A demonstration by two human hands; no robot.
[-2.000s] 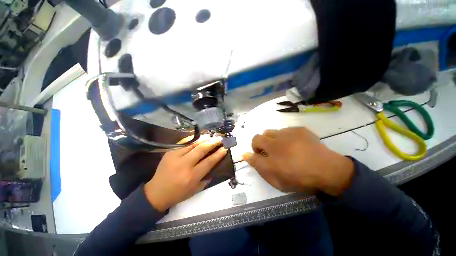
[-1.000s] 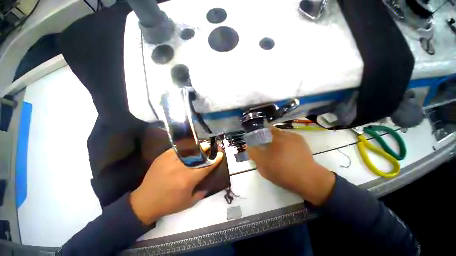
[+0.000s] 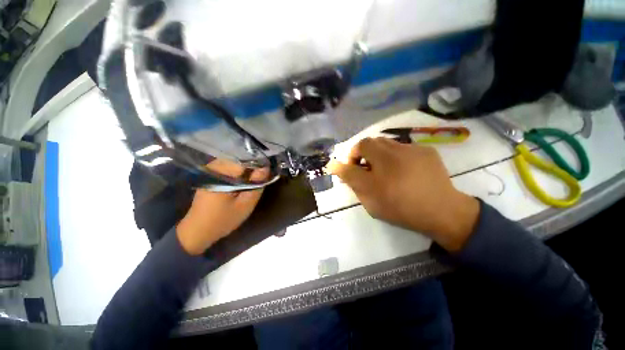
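Observation:
The brown piece point(image 3: 277, 205) lies flat on the white table left of and below the presser foot and needle area point(image 3: 305, 166). The black garment piece point(image 3: 154, 198) lies further left, partly under the machine head. My left hand point(image 3: 226, 202) is on the cloth, its fingertips partly hidden behind the shiny curved band point(image 3: 147, 130). My right hand point(image 3: 401, 184) is just right of the needle area, fingers curled with thumb and fingertips together; whether it pinches a thread cannot be told. The industrial sewing machine point(image 3: 253, 41) is above both hands.
Thread snips point(image 3: 438, 135) lie behind my right hand. Scissors point(image 3: 548, 191) with green and yellow loops lie at the right. A thread end point(image 3: 492, 183) lies beside them. A measuring tape strip point(image 3: 322, 296) runs along the front edge. A black cloth band point(image 3: 534, 55) wraps the machine arm.
My view has shifted, so the machine head appears higher and closer. My left hand has moved left, away from the needle, uncovering more brown cloth. The dark thread tuft at its corner no longer shows bunched.

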